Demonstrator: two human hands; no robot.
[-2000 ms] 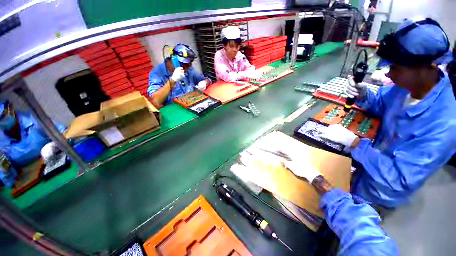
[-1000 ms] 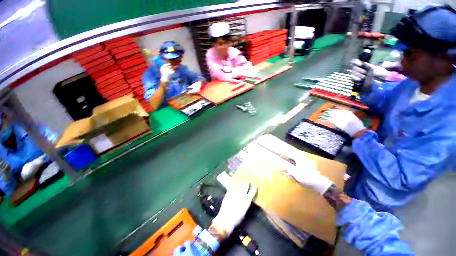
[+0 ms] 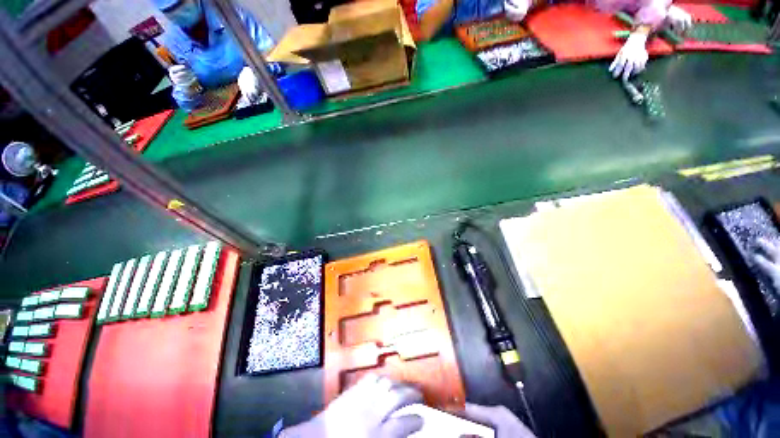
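Observation:
The orange fixture (image 3: 389, 321) with three cut-out pockets lies in front of me; its lower part shows glare. My left hand (image 3: 363, 412), in a white glove, is at its lower edge, fingers curled on a bright white piece (image 3: 440, 424) that looks like pale plates. My right hand (image 3: 505, 423), gloved and cut off by the bottom edge, is at the piece's right end. The black screw tray (image 3: 286, 312) lies left of the fixture. The electric screwdriver (image 3: 486, 299) lies right of it, bit towards me.
Red boards (image 3: 154, 368) with rows of green-edged assemblies (image 3: 162, 281) lie left. A cardboard sheet (image 3: 641, 316) covers the plate stack at right; another screw tray (image 3: 757, 239) lies beyond. A metal post (image 3: 137, 171) stands at left. The green conveyor (image 3: 410, 162) runs behind; workers sit across.
The view has swung left and down. My left hand has moved from beside the cardboard to the fixture, and my right hand has left the cardboard. Both are now at the white piece.

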